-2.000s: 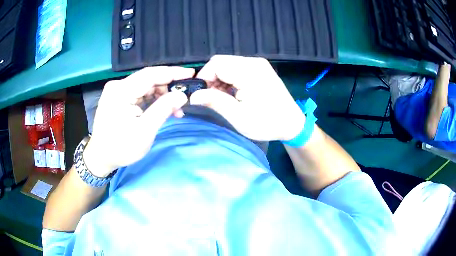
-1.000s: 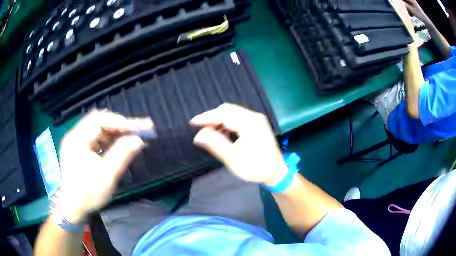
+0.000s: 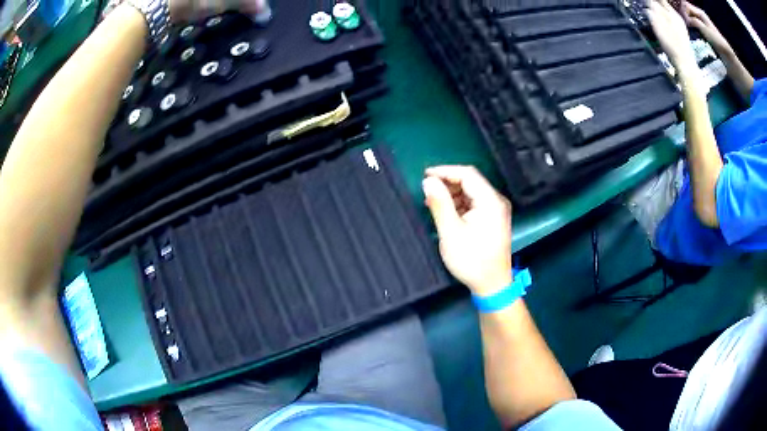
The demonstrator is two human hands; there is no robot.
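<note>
My left hand [image 3: 210, 7] is at the top edge, partly cut off, over a black housing tray [image 3: 290, 80]. A small pale-blue spot shows at its fingertips; whether it holds anything is unclear. The tray holds rows of dark housings with pale round centres [image 3: 210, 69] and two green-and-white boards [image 3: 323, 25]. My right hand [image 3: 473, 227] is raised over the bench right of the ribbed black tray [image 3: 286, 252], thumb and finger tips together, nothing visible between them. Several small dark parts with pale marks [image 3: 162, 318] lie along the ribbed tray's left side.
The housing tray tops a stack with a yellowish strip [image 3: 315, 119] at its side. Another tray stack [image 3: 580, 67] stands at right, with a white label [image 3: 578, 114]. A blue-white sheet [image 3: 85, 324] lies at left. A person in blue [image 3: 723, 185] sits at far right.
My left hand has moved from over the ribbed tray up to the housing tray. My right hand has moved right. The view has turned from the lap towards the stacks.
</note>
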